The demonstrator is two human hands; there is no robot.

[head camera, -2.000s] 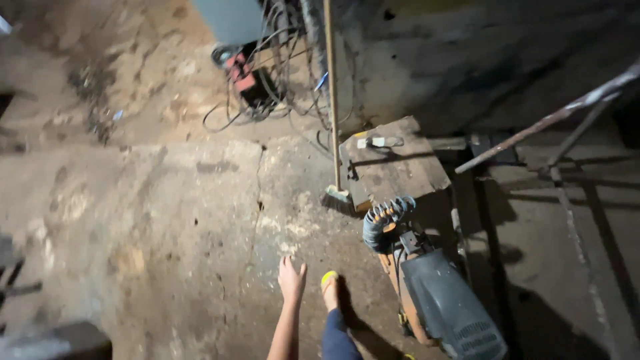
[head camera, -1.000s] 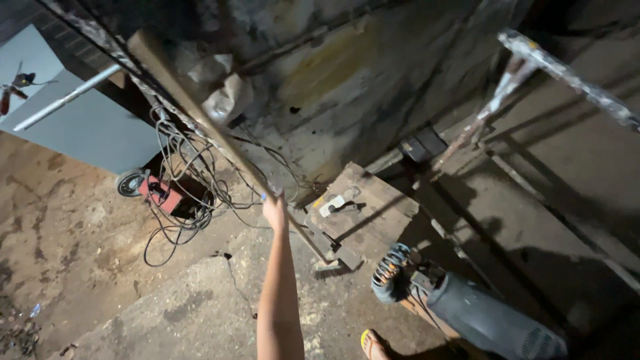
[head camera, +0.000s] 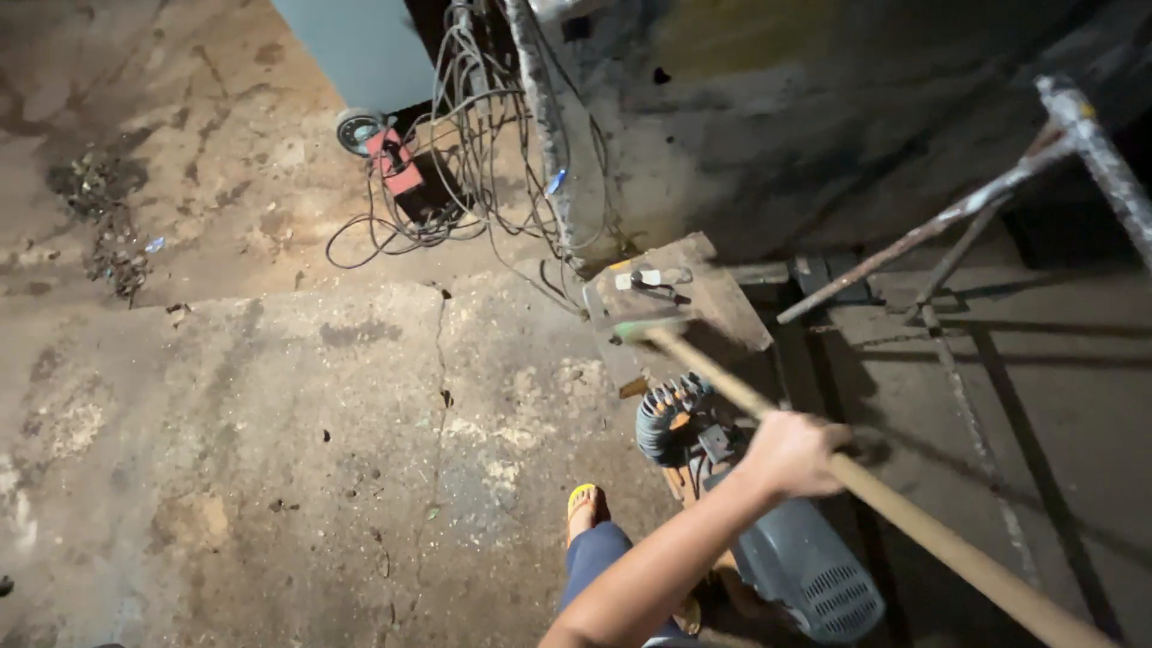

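Observation:
My left hand (head camera: pixel 796 454) is closed around the pale wooden handle of a broom (head camera: pixel 936 531), with the forearm reaching from the bottom centre toward the right. The handle slants from the lower right corner up to a blurred, greenish broom head (head camera: pixel 650 328) at the near-left part of a worn wooden board (head camera: pixel 720 310). Whether the head touches the board cannot be told. Below the hand lies a grey machine housing with vents (head camera: pixel 810 567), beside a coiled grey hose (head camera: pixel 666 423). My right hand is not in view.
Tangled cables (head camera: pixel 486 135) hang by the wall corner near a red device (head camera: pixel 394 162) and a light blue cabinet (head camera: pixel 360 45). Metal pipes (head camera: pixel 936 220) stand at the right. A small tool (head camera: pixel 652 279) lies on the board. The concrete floor (head camera: pixel 297 432) is cracked.
My left hand, empty two seconds ago, took hold of the upright broom and has moved right with it. The broom head has left the floor beside the board. The view has shifted.

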